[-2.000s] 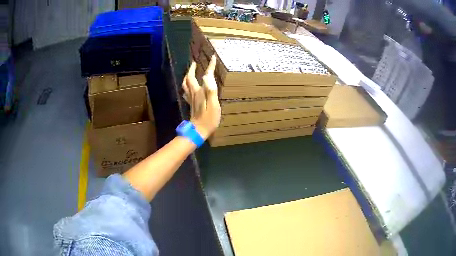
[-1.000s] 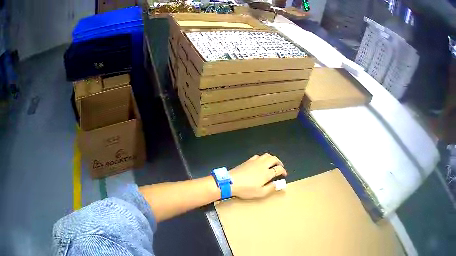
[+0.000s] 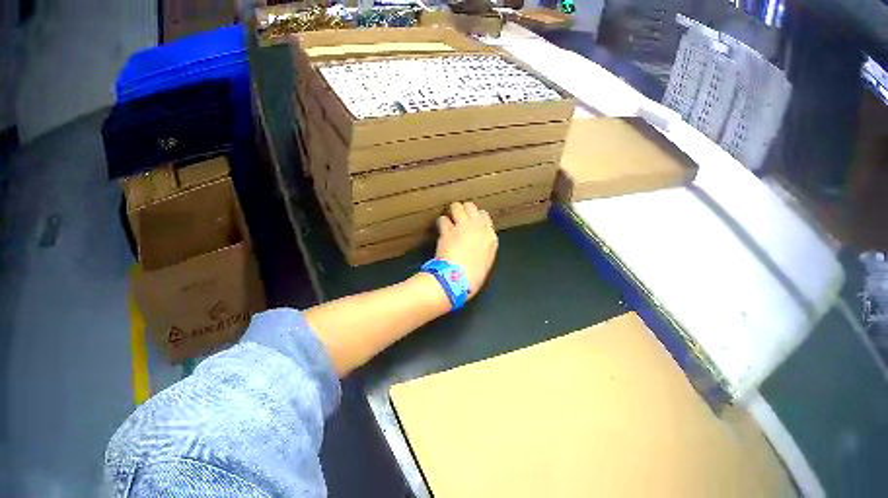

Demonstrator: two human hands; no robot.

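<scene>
A stack of brown cardboard component trays [image 3: 458, 146] stands on the green belt. The top tray is filled with rows of small white and dark blocks [image 3: 428, 86]. My left hand [image 3: 469, 243], with a blue band on the wrist, is at the lower front side of the stack. Its fingertips are at the front faces of the lower trays; I cannot tell whether they grip one. My right hand is out of the picture. A tan cardboard sheet [image 3: 584, 418] lies in front of me at the bottom.
A brown tray [image 3: 623, 156] sits right of the stack, partly on a white board [image 3: 701, 282]. An open carton [image 3: 200, 292] stands on the floor at left, before dark and blue crates [image 3: 175, 122]. More parts [image 3: 312, 21] lie at the belt's far end.
My left hand went from the stack's left side down to the cardboard sheet, then forward to the lower front of the stack. The view has shifted, so the stack appears further left.
</scene>
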